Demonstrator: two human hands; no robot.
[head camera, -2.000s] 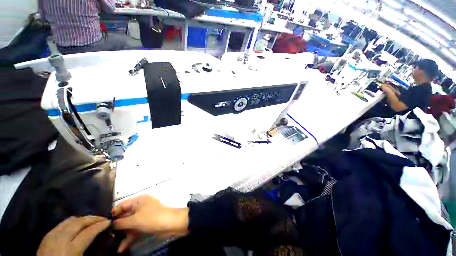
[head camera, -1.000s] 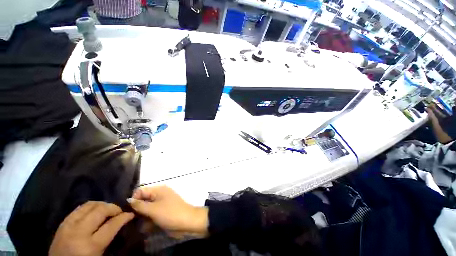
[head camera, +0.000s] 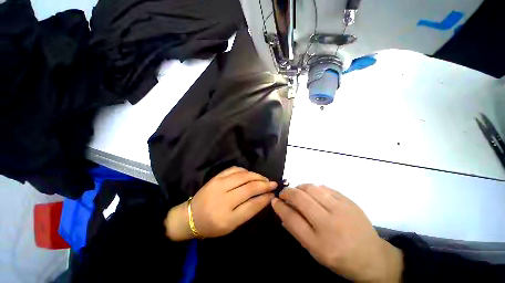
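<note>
A thin dark brown-black cut panel (head camera: 221, 132) runs from under the presser foot (head camera: 291, 88) of the white sewing machine down over the table's front edge. My left hand (head camera: 230, 202), with a gold bracelet at the wrist, pinches the panel's right edge between its fingertips. My right hand (head camera: 332, 229) pinches the same edge just right of the left fingertips. The fingertips of both hands almost touch. The cloth is puckered near the foot. The needle tip cannot be made out clearly.
A dark cloth pile (head camera: 50, 94) lies at the left of the table. A blue-grey cup-shaped part (head camera: 324, 83) is right of the foot. Thread snips (head camera: 491, 135) lie at the far right. Below the left edge are a blue crate (head camera: 77, 218), a red bin (head camera: 49, 225) and dark cloth with a white label (head camera: 111, 206).
The view has swung down and left, closer over the needle area, so the factory background is gone. Both hands still pinch the panel edge.
</note>
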